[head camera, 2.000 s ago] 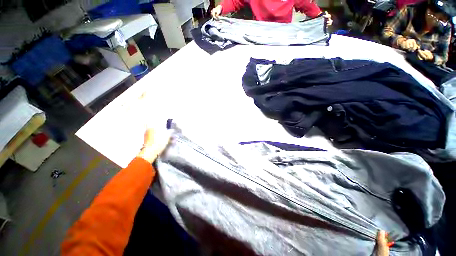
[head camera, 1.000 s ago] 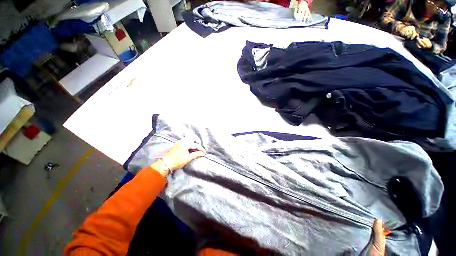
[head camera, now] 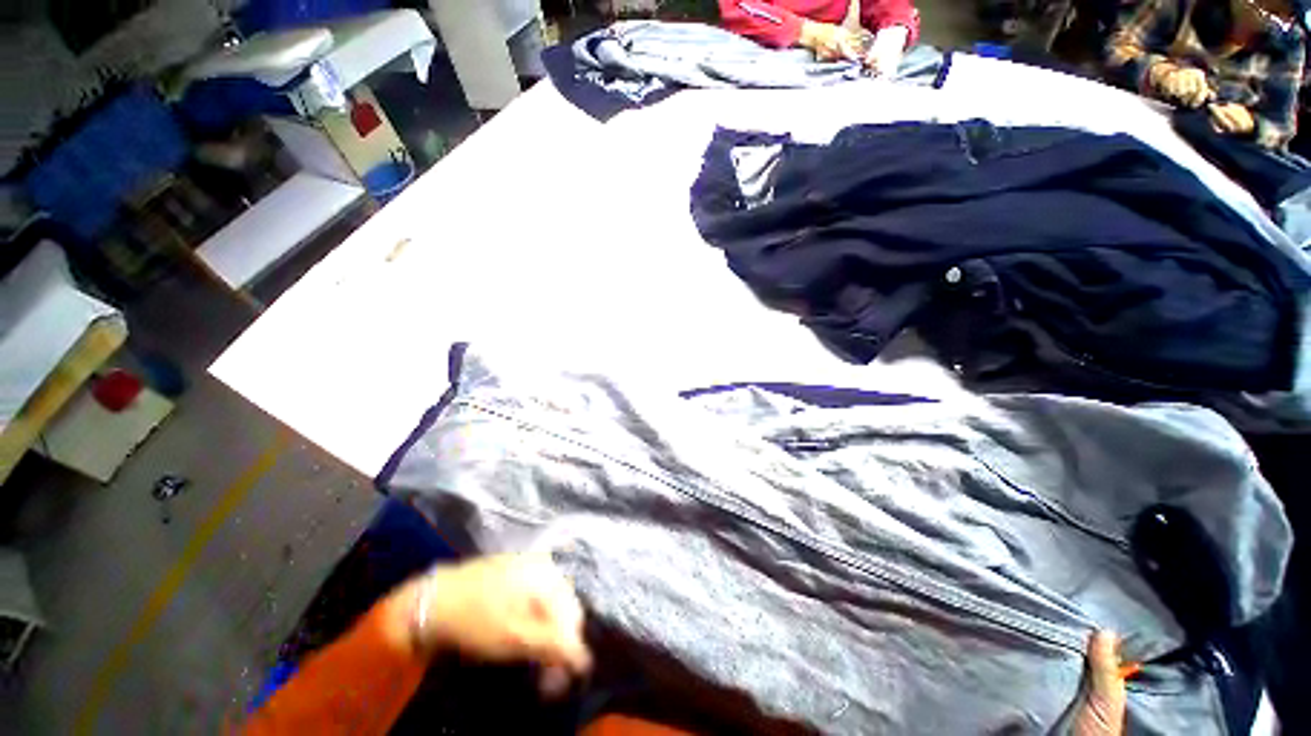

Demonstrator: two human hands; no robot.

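Note:
A denim garment (head camera: 676,575), pale grey inside out, lies across the near side of the white table, with a long stitched seam running from upper left to lower right. Its narrow navy hem edge shows at the left end. My left hand (head camera: 506,615) is blurred over the garment's near edge; whether it grips cloth cannot be told. My right hand (head camera: 1101,690), cut off by the bottom edge, pinches the garment at the seam's lower right end. A small orange-red tool tip (head camera: 1132,670) shows beside its fingers, the rest hidden.
The white table (head camera: 475,230) bears a dark navy garment (head camera: 1006,245) beyond mine and a folded grey one (head camera: 705,58) at the far edge. A person in red (head camera: 805,26) and a person in a plaid sleeve (head camera: 1150,65) are across the table. Benches (head camera: 281,230) stand left.
My left hand has moved from the garment's left end, along the seam, down to its near edge. My right hand stays at the seam. The person in red has brought both hands together over the grey garment.

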